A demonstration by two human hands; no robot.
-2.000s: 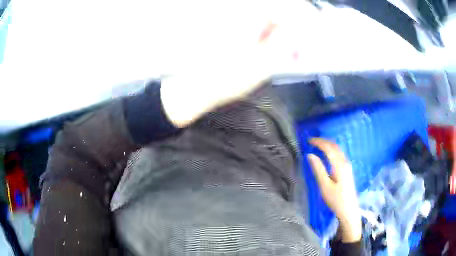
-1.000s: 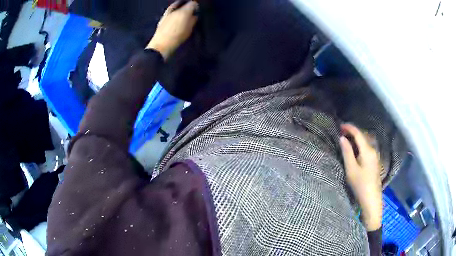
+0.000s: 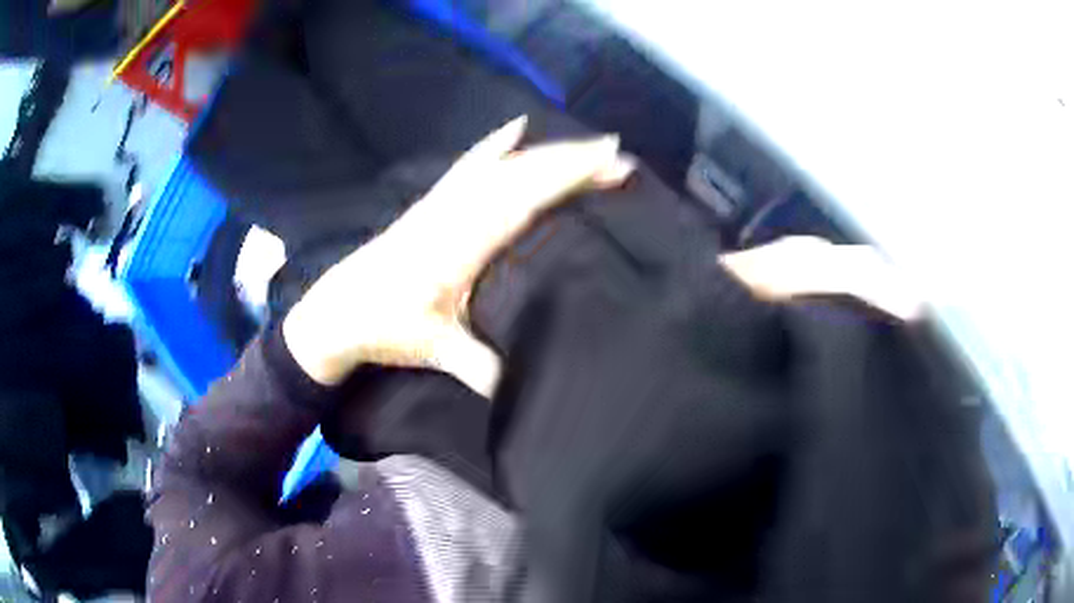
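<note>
A large black cloth (image 3: 695, 401) lies over my lap and the checked apron (image 3: 453, 530). My left hand (image 3: 442, 259) rests on the cloth at the centre, thumb and fingers spread apart; whether it pinches any cloth cannot be told. My right hand (image 3: 819, 273) is at the cloth's right upper part, beside the table edge. Its thumb or fingers lie along the cloth, the rest is washed out, and its grip is unclear. The picture is blurred.
The white table (image 3: 942, 141) curves along the right, overexposed. A blue crate (image 3: 177, 283) with dark cloth and a white piece (image 3: 259, 265) stands at the left. A red frame (image 3: 194, 59) is behind it. Black cloth heaps (image 3: 71, 353) lie on the far left floor.
The black cloth has come over my lap and covers most of the apron. My left hand has moved down and right onto it. My right hand has moved up to the cloth's right side.
</note>
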